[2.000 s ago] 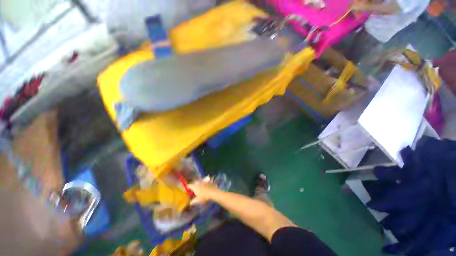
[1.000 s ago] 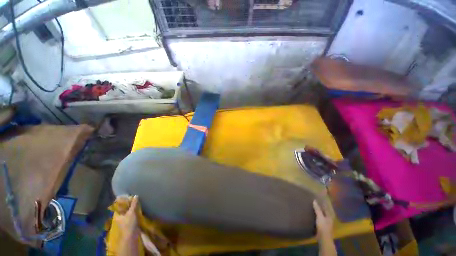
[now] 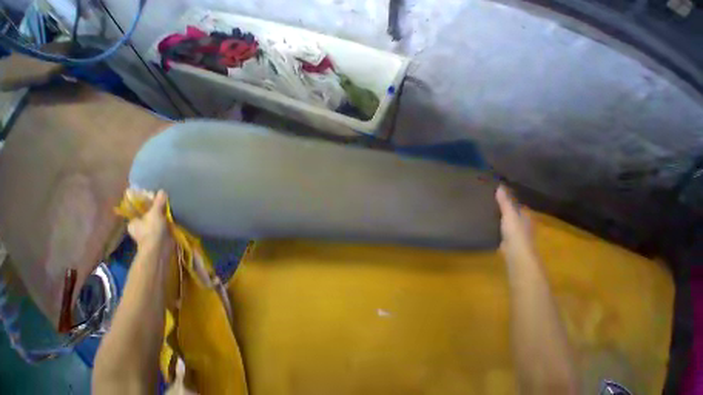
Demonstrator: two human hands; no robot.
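Note:
The long grey padded pressing arm [image 3: 324, 189] lies across the view above the mustard-covered pressing table [image 3: 401, 324]. My left hand [image 3: 150, 220] is at its left end, closed on mustard-yellow fabric bands [image 3: 208, 328] with pale backing, which hang down over my forearm's right side. My right hand [image 3: 512, 220] is against the right end of the pressing arm, fingers on its edge; the grip is partly hidden.
A steam iron [image 3: 92, 301] stands at the lower left beside a brown board [image 3: 69, 185]. A white trough [image 3: 308, 116] holds red, white and green cloth at the back. Another iron's tip [image 3: 614, 388] shows at the bottom right. A grey wall is behind.
The pressing arm, held at both ends, has moved left and back relative to the table. My left hand still holds the yellow bands. The view has turned left.

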